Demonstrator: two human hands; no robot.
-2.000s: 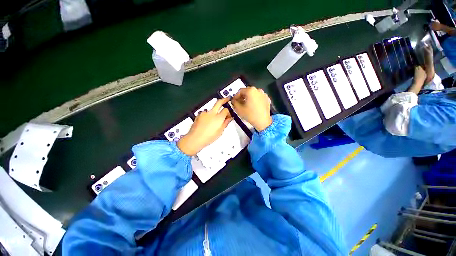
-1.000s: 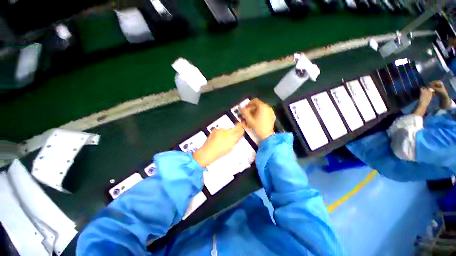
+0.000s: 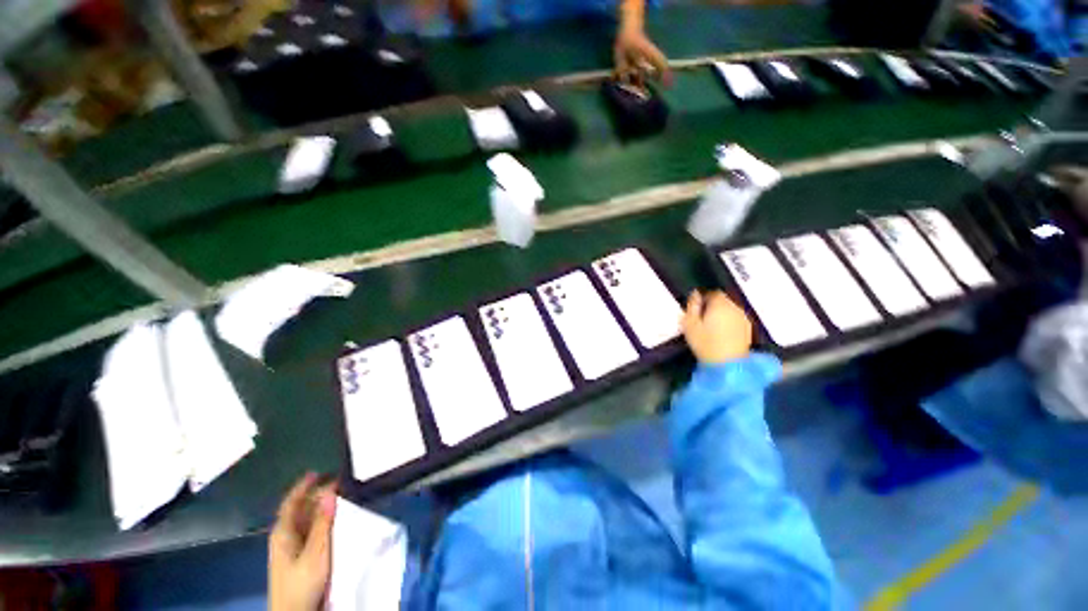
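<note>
A black phone tray [image 3: 477, 449] lies in front of me with several smartphones in it, white backs up, such as the middle one [image 3: 526, 352]. Their dark lens rings are at the far ends. My left hand [image 3: 301, 547], low at the picture's bottom and left of centre, holds a white backing sheet [image 3: 366, 559] below the tray's near left corner. The sheet's lower end is cut off. My right hand [image 3: 718, 327] is closed on the tray's right end, beside a second tray; its fingertips are partly hidden and blurred.
A second tray of phones [image 3: 832, 281] lies at the right. White bottles [image 3: 514, 217] [image 3: 723, 205] stand near the belt rail. A curled sheet [image 3: 277, 304] and stacked sheets [image 3: 179, 412] lie left. The green belt [image 3: 424, 191] carries dark and white items; another person's hand [image 3: 641, 57] reaches there.
The view has tilted up. Both hands have left the phones' lens ends. My left hand has moved down left with the white sheet, which lay over the phones. My right hand has moved to the tray's right end.
</note>
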